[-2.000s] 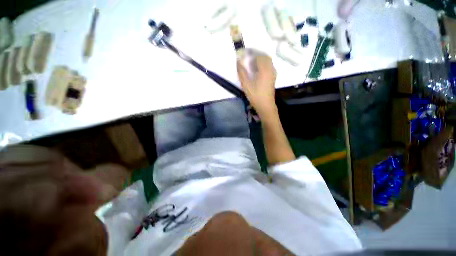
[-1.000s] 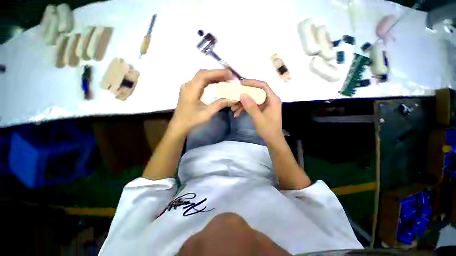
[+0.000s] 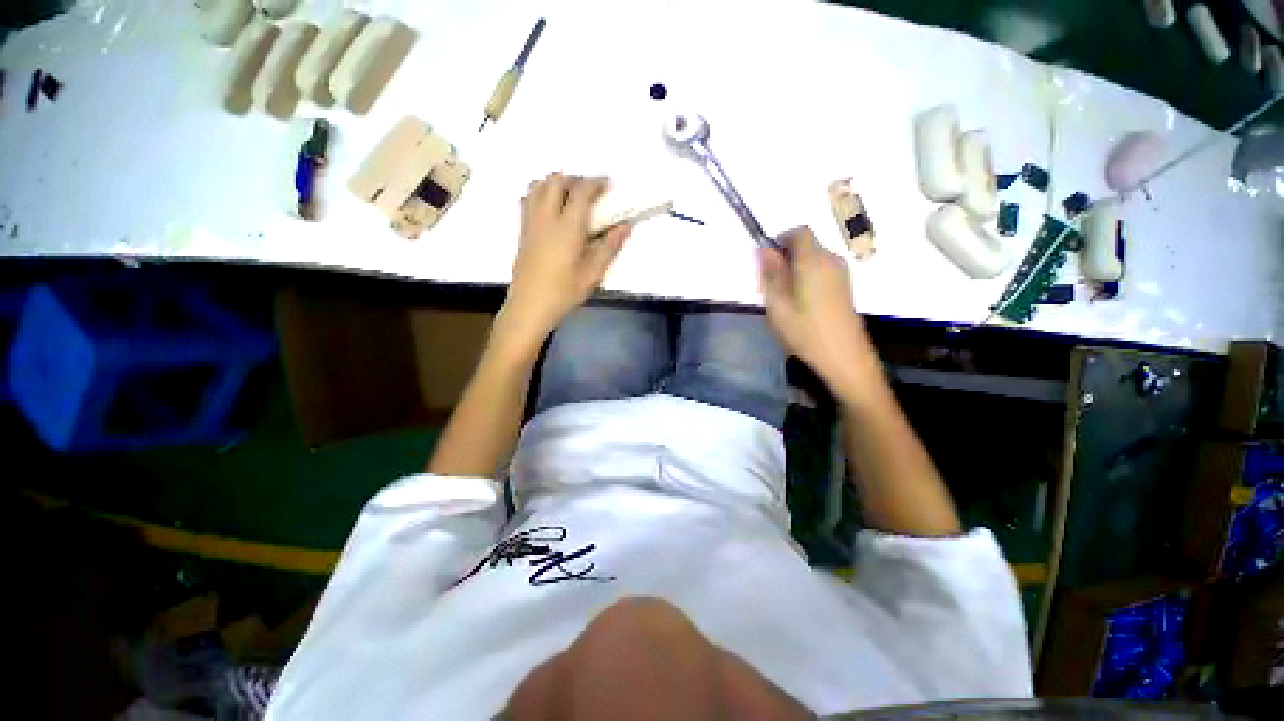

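My left hand [image 3: 561,251] holds a cream housing [image 3: 628,217] down at the bench's front edge; the fingers cover part of it. A thin dark pin [image 3: 686,217] shows at the housing's right end; I cannot tell whether it touches. My right hand [image 3: 813,302] is closed around the grip of a hammer [image 3: 724,176], whose silver head points away from me, to the right of the housing. A small round black part [image 3: 658,92] lies beyond the hammer head.
On the white bench [image 3: 592,85], left, are cream housings [image 3: 372,65], beige pieces [image 3: 410,175], a blue item [image 3: 311,168] and a screwdriver [image 3: 513,73]. Right are a beige frame [image 3: 852,218], white housings [image 3: 963,241] and a green board strip [image 3: 1038,269]. A blue stool [image 3: 127,362] stands below left.
My right hand has let go of the housing and taken the hammer's grip. My left hand has lowered the housing to the bench. The view has shifted, so bench items appear further right.
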